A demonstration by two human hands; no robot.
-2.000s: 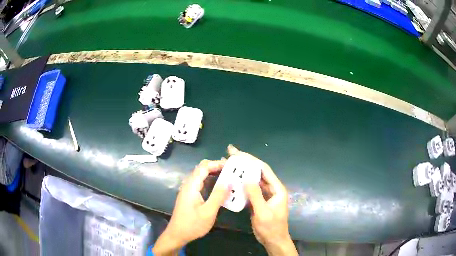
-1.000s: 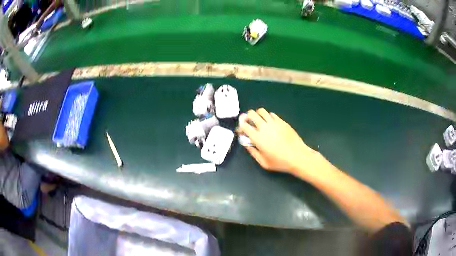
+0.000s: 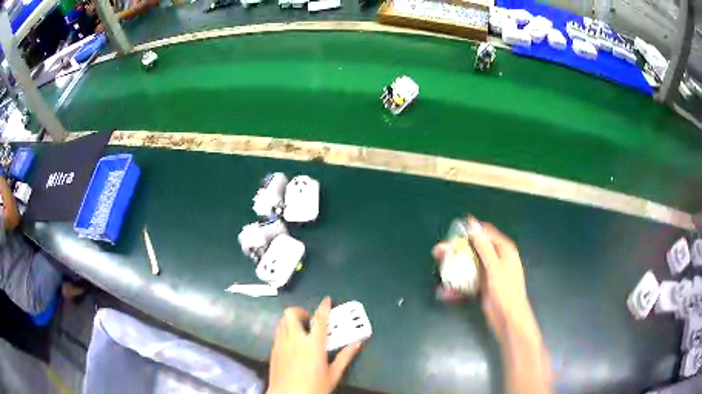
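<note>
My left hand [image 3: 308, 348] is at the bench's front edge, its fingers around a white slotted front housing [image 3: 350, 325]. My right hand [image 3: 496, 273] is raised over the bench to the right, blurred, and holds a white inner assembly [image 3: 459, 269] with a yellowish part at its top. On the bench left of centre lie a slotted white housing [image 3: 302, 199] and another one [image 3: 280, 260], with white inner assemblies [image 3: 269, 195] beside them. A thin white strip [image 3: 252, 290] lies just below this pile.
Blue parts bin [image 3: 108, 198], black mat [image 3: 65, 177] and a slim yellowish stick [image 3: 151, 252] are at left. White parts [image 3: 645, 295] stand at the right edge. A lined tote [image 3: 165, 362] is at bottom left. The green conveyor [image 3: 308, 92] carries scattered assemblies. A person's arm [image 3: 9, 204] shows far left.
My left hand has come into view with a white housing. My right hand has moved right from the pile, carrying an assembly. The pile shows one housing fewer than two seconds ago.
</note>
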